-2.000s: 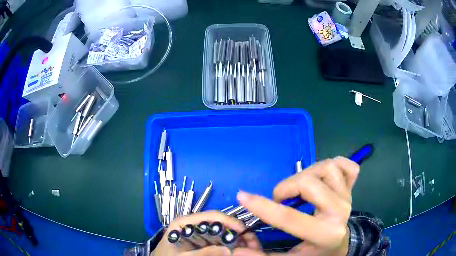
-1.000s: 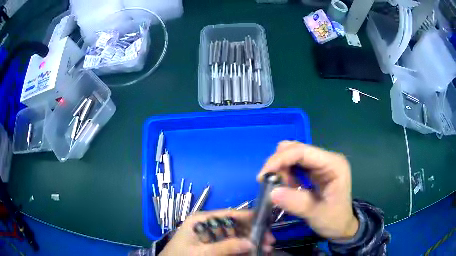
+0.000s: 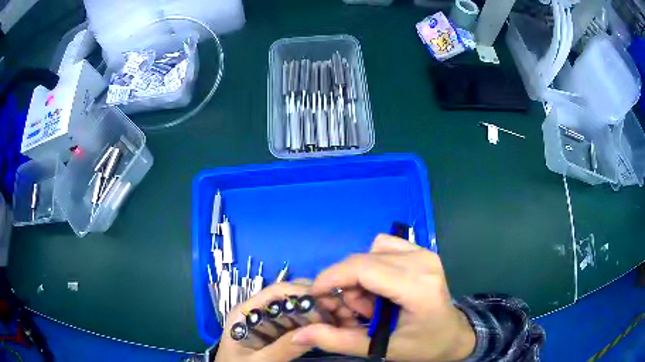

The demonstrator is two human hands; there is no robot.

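Observation:
My left hand (image 3: 283, 343) holds a fanned row of several silver metal cylinder parts (image 3: 274, 311), round ends up, with dark rings and pale centres. My right hand (image 3: 403, 304) is beside it and holds a blue and dark marker pen (image 3: 384, 322), which points down. Its thumb and forefinger reach to the right end of the row and touch or nearly touch it. Both hands are over the front of the blue tray (image 3: 311, 168). More silver parts (image 3: 225, 247) lie loose along the tray's left side. The hands hide the tray's front part.
A clear box (image 3: 321, 150) with parts in rows stands beyond the tray. Left are a clear bin (image 3: 134, 170) of loose parts, a small clear bin (image 3: 21, 191), a white carton (image 3: 53, 120) and white packets (image 3: 148, 71). Right are a black flat case (image 3: 481, 88), a printed packet (image 3: 440, 37) and a clear bin (image 3: 566, 152).
My right hand has lowered the cylinder part it held upright, and the fanned row in my left hand now shows more ends. The pen has swung to point down. The view has shifted slightly.

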